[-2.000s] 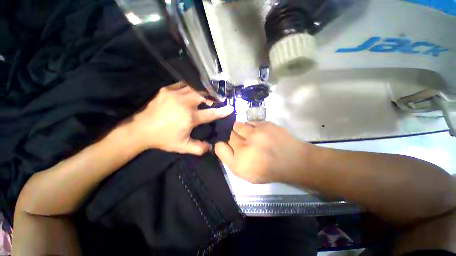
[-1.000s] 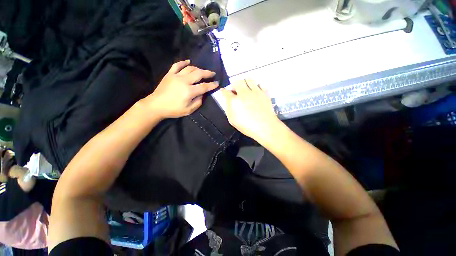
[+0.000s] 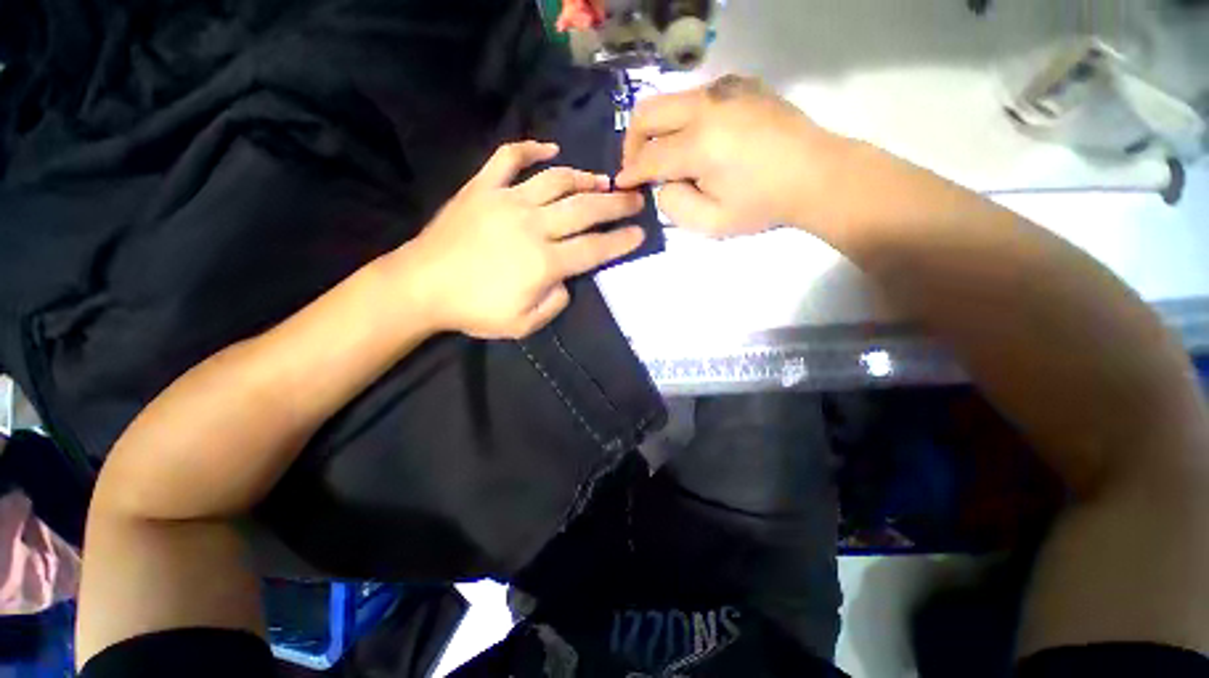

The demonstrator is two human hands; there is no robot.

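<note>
A large black garment piece (image 3: 438, 450) lies left of the needle and hangs over the lap, with a light stitch line along its lower part. Its edge runs up to the presser foot (image 3: 622, 113) of the white sewing machine (image 3: 849, 66). My left hand (image 3: 517, 245) lies on the cloth below the foot, fingers spread and pressing it, fingertips at the edge. My right hand (image 3: 723, 159) is just right of the foot, its thumb and fingertips closed on the cloth edge, touching my left fingertips. The exact point under the needle is too small to tell.
A measuring tape strip (image 3: 743, 370) runs along the table's front edge. A blue basket (image 3: 316, 623) is below at the lower left. Pink cloth (image 3: 33, 556) shows at the far left edge. A metal lever (image 3: 1173, 180) is at the right.
Compared with one second ago, my right hand has moved up and right, from the table's front area to beside the presser foot. My left hand has moved slightly right, with its fingertips at the edge.
</note>
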